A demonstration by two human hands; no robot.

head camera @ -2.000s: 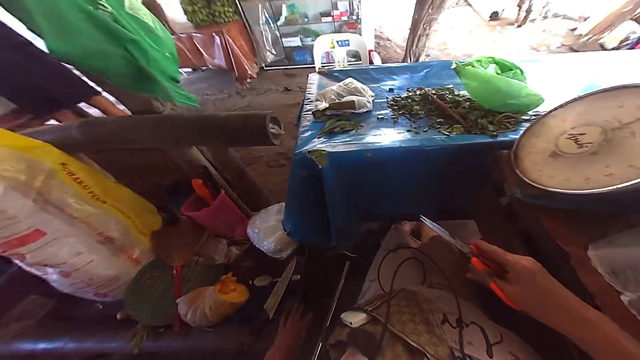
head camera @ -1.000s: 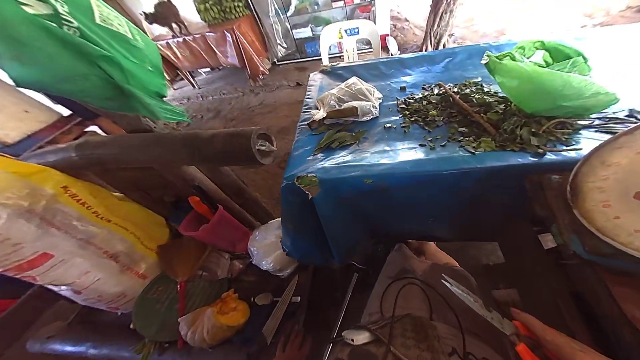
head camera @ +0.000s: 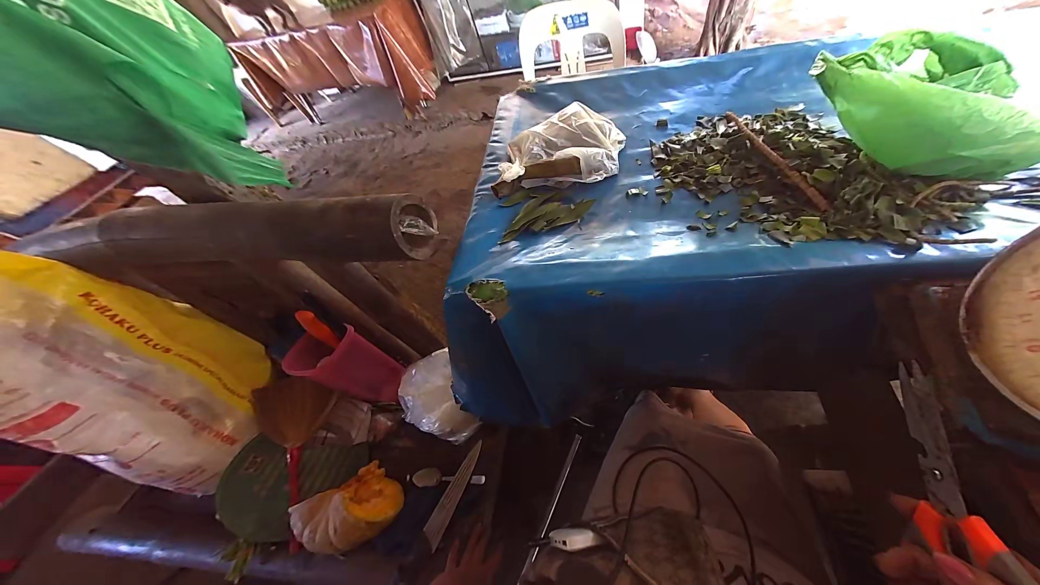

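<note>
At the lower right, my right hand [head camera: 946, 552] holds scissors [head camera: 938, 471] by their orange handles, the metal blades pointing up. My left hand [head camera: 470, 561] shows only in part at the bottom edge, fingers spread, just below a knife [head camera: 453, 496]; nothing shows in it. Left of the knife lie a spoon [head camera: 426, 478] and a cut piece of orange-fleshed squash [head camera: 349, 508] in thin plastic. Chopped green leaves [head camera: 731, 162] with a brown stick [head camera: 780, 162] across them cover part of the blue-covered table [head camera: 666, 284]. A few whole leaves [head camera: 548, 213] lie beside a clear plastic bag [head camera: 577, 138].
A green plastic bag [head camera: 926, 114] stands on the table at right, above a round lid-like disc [head camera: 1011, 325]. A thick bamboo pole [head camera: 244, 231] juts in from the left. Below it are a large printed sack [head camera: 122, 382] and a pink container [head camera: 349, 366]. A cable lies over my lap.
The scissors and my right hand have moved toward the lower right. The view has shifted, bringing the table nearer. The person's arm and dark clothing at upper left are out of view.
</note>
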